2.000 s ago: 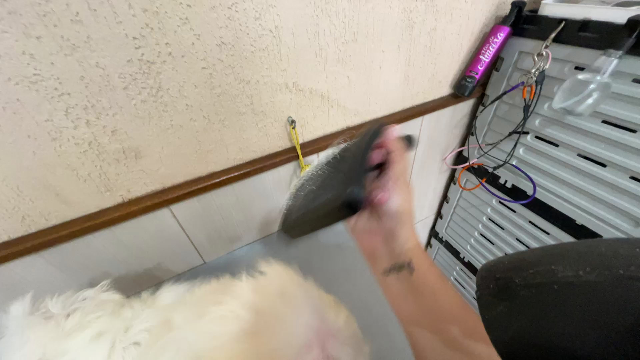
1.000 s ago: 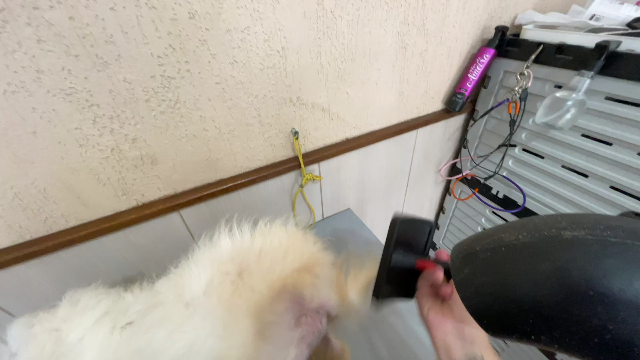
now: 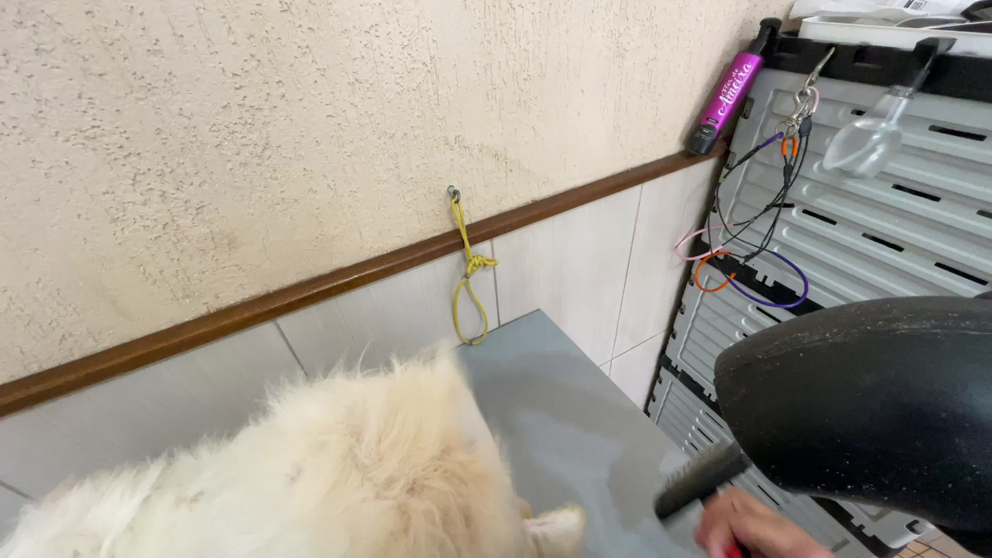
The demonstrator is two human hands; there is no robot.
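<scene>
At the lower right, my right hand (image 3: pixel 756 527) grips a slicker brush (image 3: pixel 697 479) with a black head, its bristles turned up and left; a bit of red handle shows below my fingers. The brush is apart from the dog's fur. A fluffy cream-coloured dog (image 3: pixel 372 473) is on the grey grooming table (image 3: pixel 558 403), its head not in view, one paw at the lower middle. Just above my hand, the black dryer nozzle (image 3: pixel 868 418) reaches in from the right edge. My left hand is out of view.
A yellow cord loop (image 3: pixel 469 306) hangs from a wall hook. At the right, grooming loops (image 3: pixel 756 209), a clear plastic bottle (image 3: pixel 868 143) and a purple bottle (image 3: pixel 728 97) hang by a grey plastic cabinet (image 3: pixel 876 217). A wooden rail (image 3: pixel 333 287) crosses the wall.
My right hand with the brush has moved down and right, away from the dog's rear. The black nozzle reaches farther into view than two seconds ago.
</scene>
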